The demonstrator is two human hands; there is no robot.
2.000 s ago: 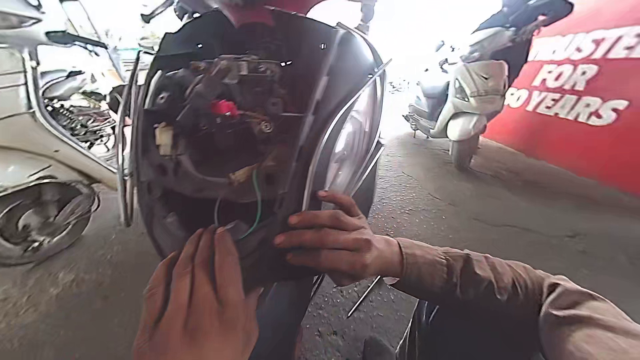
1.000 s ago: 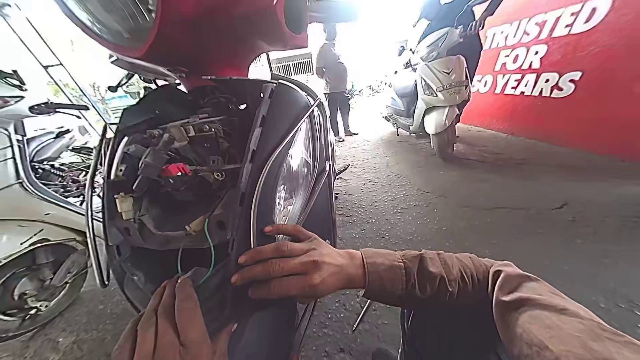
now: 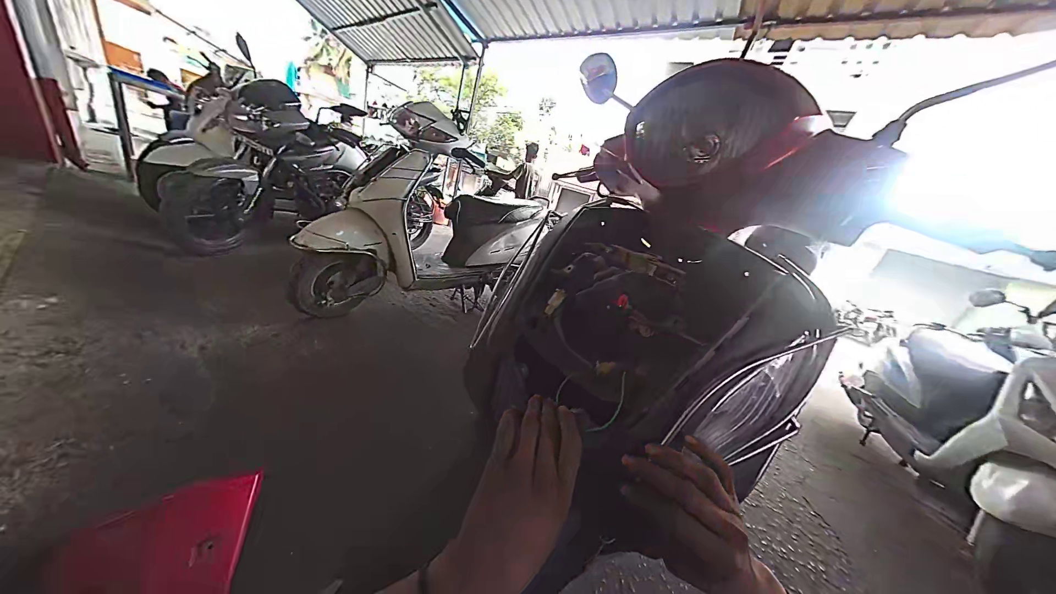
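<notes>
A scooter with its front cover off stands before me, its wiring (image 3: 606,289) and a green wire (image 3: 615,412) exposed inside the dark front body. My left hand (image 3: 528,487) lies with its fingers together against the lower edge of that opening. Close by on the right, my right hand (image 3: 689,511) rests with bent fingers on the lower body, just below the clear lamp lens (image 3: 742,404). Whether either hand grips a part is hidden by the hands and deep shadow. Above the opening is the scooter's handlebar cover (image 3: 726,124) with a round mirror (image 3: 599,78).
At the lower left is a red panel (image 3: 165,536). A light-coloured scooter (image 3: 388,219) is parked behind on the left, beside motorcycles (image 3: 247,157). Another scooter (image 3: 949,396) stands at the right. A person (image 3: 526,172) is in the background under a metal roof (image 3: 610,21).
The view has swung up and to the left, bringing the red panel and the roof into sight. Both hands remain at the lower part of the scooter's front.
</notes>
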